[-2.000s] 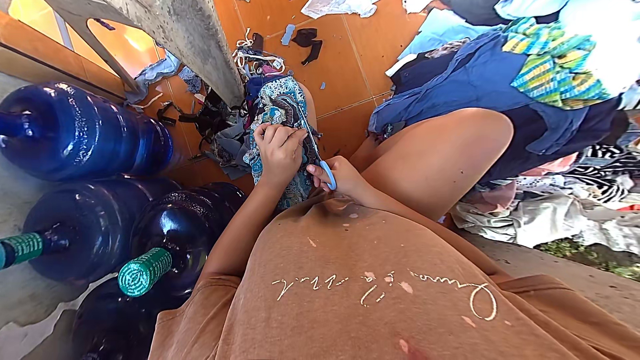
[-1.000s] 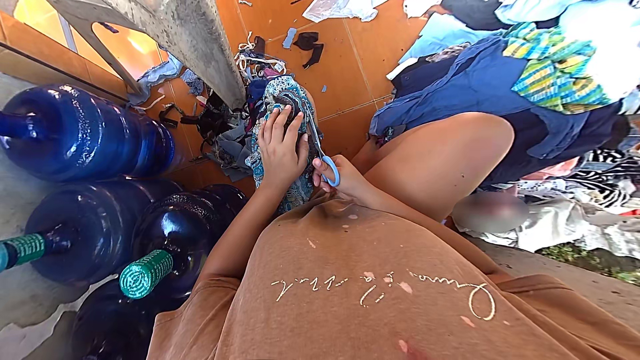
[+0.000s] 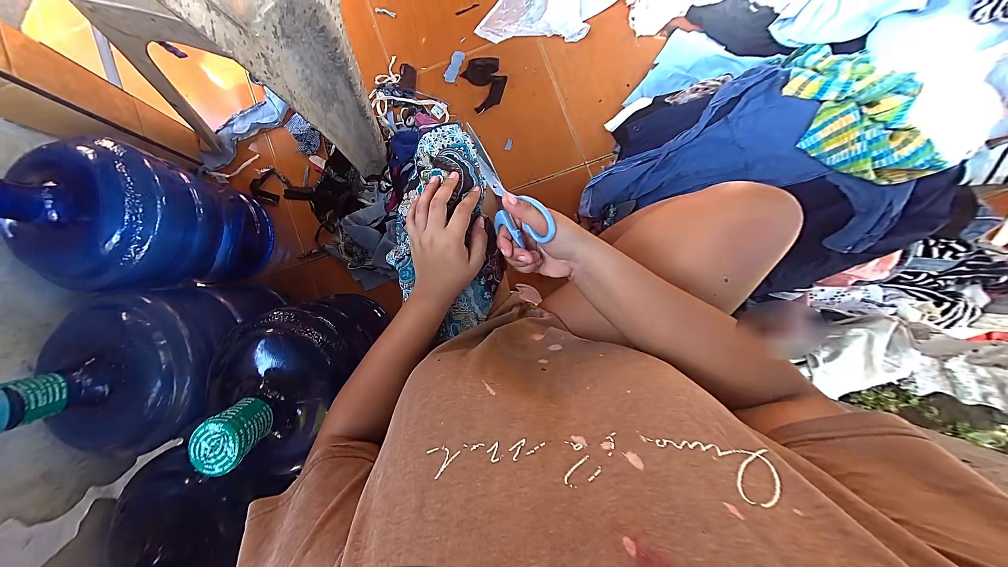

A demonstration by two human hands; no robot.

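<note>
A patterned teal and white cloth (image 3: 442,146) lies over my leg, with a darker patch near its middle. My left hand (image 3: 447,236) rests on it with its fingers spread, palm down. In my right hand (image 3: 543,244) is a pair of scissors with light blue handles (image 3: 539,220). The blades point up and to the left, along the cloth's right edge; whether any fabric lies between them is not clear.
Large blue water bottles (image 3: 134,213) stand and lie at the left. A grey plastic chair leg (image 3: 291,71) is beside dark fabric scraps (image 3: 366,236). Piled clothes (image 3: 709,150) cover the right side; small scraps (image 3: 482,75) dot the orange tiles.
My right hand has moved up along the cloth with the scissors. My left hand has gone from bent fingers on the cloth to a flat, spread hand.
</note>
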